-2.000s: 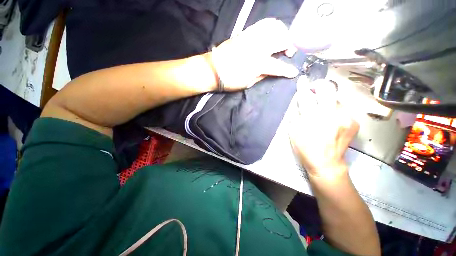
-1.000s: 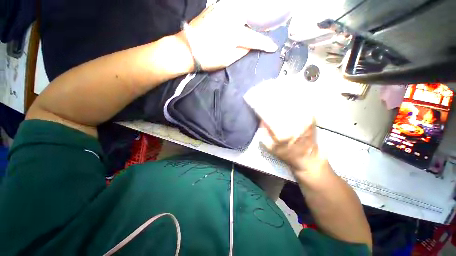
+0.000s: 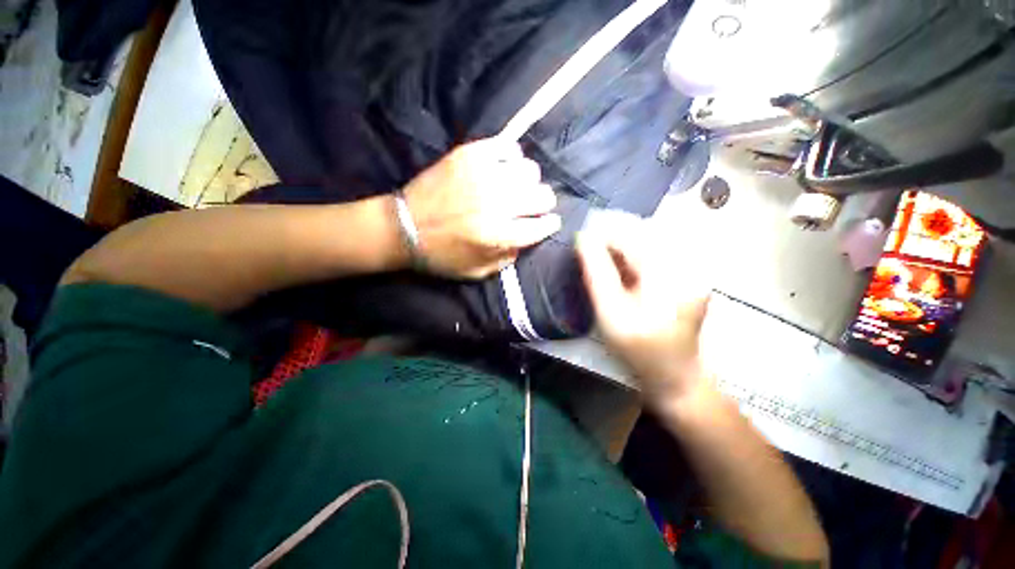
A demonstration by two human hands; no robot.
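Note:
A dark jacket (image 3: pixel 334 100) lies bunched over the left of the table, with a long white zipper tape (image 3: pixel 579 61) across it. My left hand (image 3: pixel 484 211) is closed on the jacket beside the tape, left of the machine. My right hand (image 3: pixel 640 295) is at the jacket's right edge, blurred and overexposed; whether its fingers hold cloth is unclear. The white sewing machine head (image 3: pixel 757 50) stands at the upper right. Its presser foot (image 3: pixel 681 142) is at the cloth's edge, and both hands are away from it.
A phone with a bright red-orange screen (image 3: pixel 918 283) lies right of the needle area. A ruler scale (image 3: pixel 846 428) runs along the table's front edge. A red basket (image 3: pixel 292 365) is beside the lap. A pale tape (image 3: pixel 526 467) hangs over the green shirt.
My left hand has moved down, away from the needle, and the jacket is now bunched under it. The white zipper tape shows at greater length. My right hand has shifted slightly right.

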